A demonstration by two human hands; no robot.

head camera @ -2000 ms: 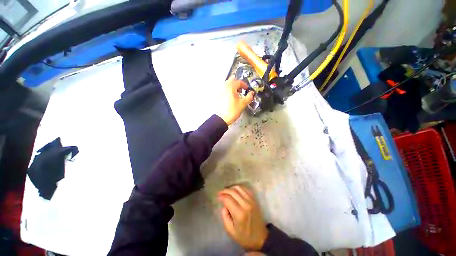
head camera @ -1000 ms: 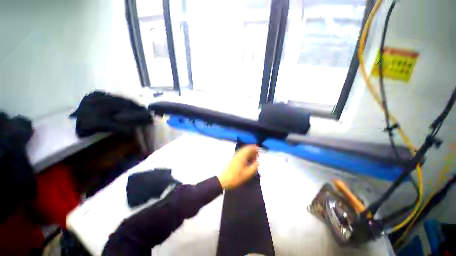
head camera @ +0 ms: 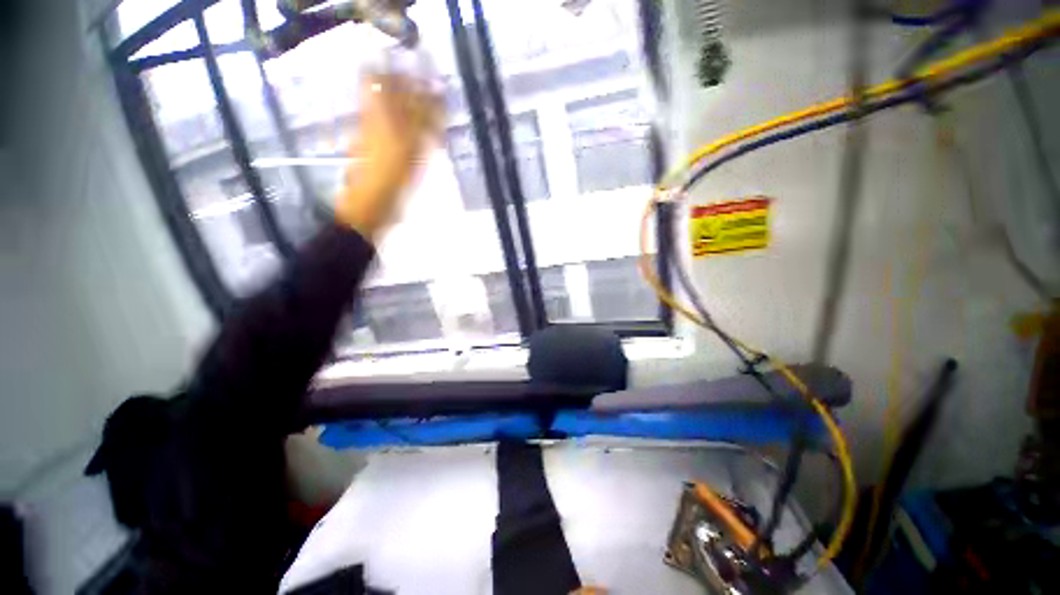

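My left hand (head camera: 395, 134) is raised high in front of the window, blurred, just below a dark mottled object (head camera: 331, 21) at the top edge. Whether it touches or holds anything cannot be told. A long black fabric panel (head camera: 529, 523) lies on the white table cover (head camera: 430, 500), running from the far edge towards me. A bit of skin, likely my right hand (head camera: 589, 590), shows at the bottom edge beside the panel; the rest is cut off. A steam iron (head camera: 715, 540) with an orange-tan handle stands at the right. Black cloth (head camera: 331, 581) is partly cut off at the lower left.
A blue rail (head camera: 651, 424) and dark padded bar (head camera: 430, 399) cross behind the table, with a black bundle (head camera: 578, 358) above. Yellow and black leads (head camera: 843, 465) hang down to the iron at right. A yellow-red label (head camera: 730, 227) is on the wall.
The view has tilted up to the window. My left hand has gone from the iron to the panel's far end, then let go and risen high. My right hand has mostly left the picture.
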